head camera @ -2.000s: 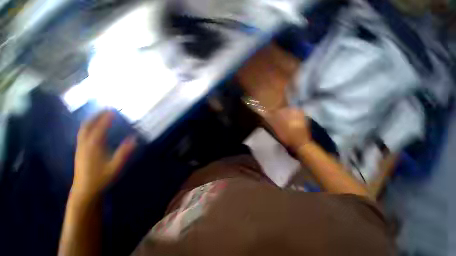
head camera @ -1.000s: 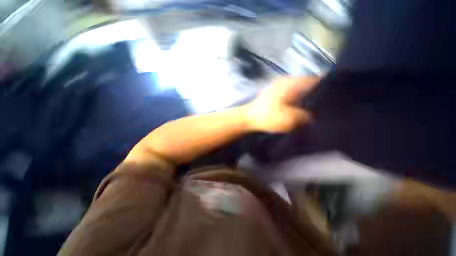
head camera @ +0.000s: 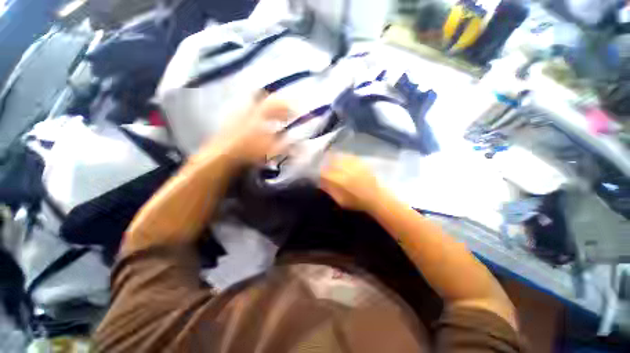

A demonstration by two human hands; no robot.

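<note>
A large grey-white garment (head camera: 207,100) with dark navy strips lies bunched in front of me at the table's left part. My left hand (head camera: 259,127) is on it with the fingers bent, gripping its cloth. My right hand (head camera: 347,180) holds the garment's near edge, a little right of my left hand. Folds of pale and dark cloth lie between the hands. The view is blurred, and the fingertips are partly hidden in the cloth.
More pale and dark garments (head camera: 97,162) are heaped at the left. The sewing machine (head camera: 601,220) stands at the right, with a pink lump (head camera: 599,120) on it. A yellow-and-black object (head camera: 463,27) is at the back. The white table (head camera: 456,183) has a blue front edge.
The view has swung left. The dark cloth that filled the right side is out of view. Both hands are now together on the grey-white garment.
</note>
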